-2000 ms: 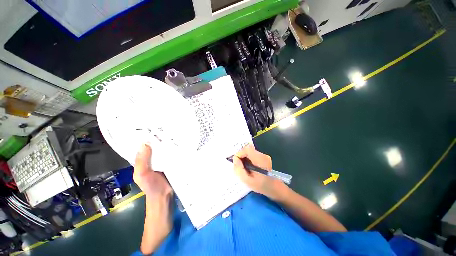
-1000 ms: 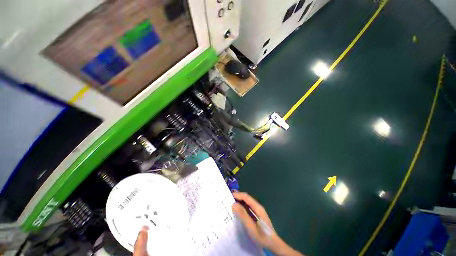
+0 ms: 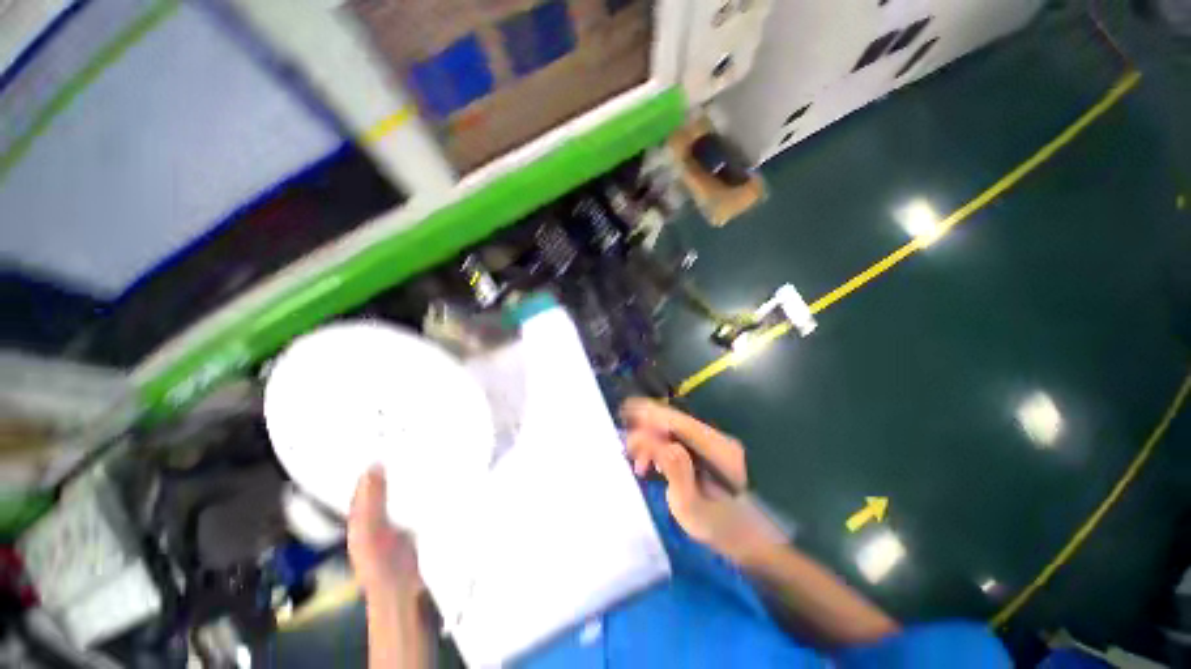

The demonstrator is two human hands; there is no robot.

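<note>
My left hand (image 3: 381,533) holds a flat white reel (image 3: 372,405) at its lower edge, thumb on the face. The reel covers the left part of a white record sheet (image 3: 562,523). The sheet lies on a clipboard, whose teal edge (image 3: 529,310) shows at the top. My right hand (image 3: 692,473) is at the sheet's right edge with fingers bent around a dark pen (image 3: 716,481), which is blurred. Print on the reel and sheet is washed out or smeared.
The machine's green bar (image 3: 431,242) runs behind the clipboard, with dark tape feeders (image 3: 588,261) below it. A dark rounded item sits on a brown holder (image 3: 726,191) at the upper right. A keyboard (image 3: 85,542) is at lower left. Green floor with yellow lines lies right.
The view has swung back down and left since one second ago, so the reel and sheet show higher and more fully. More of my right forearm and blue clothing shows. Both hands keep their holds.
</note>
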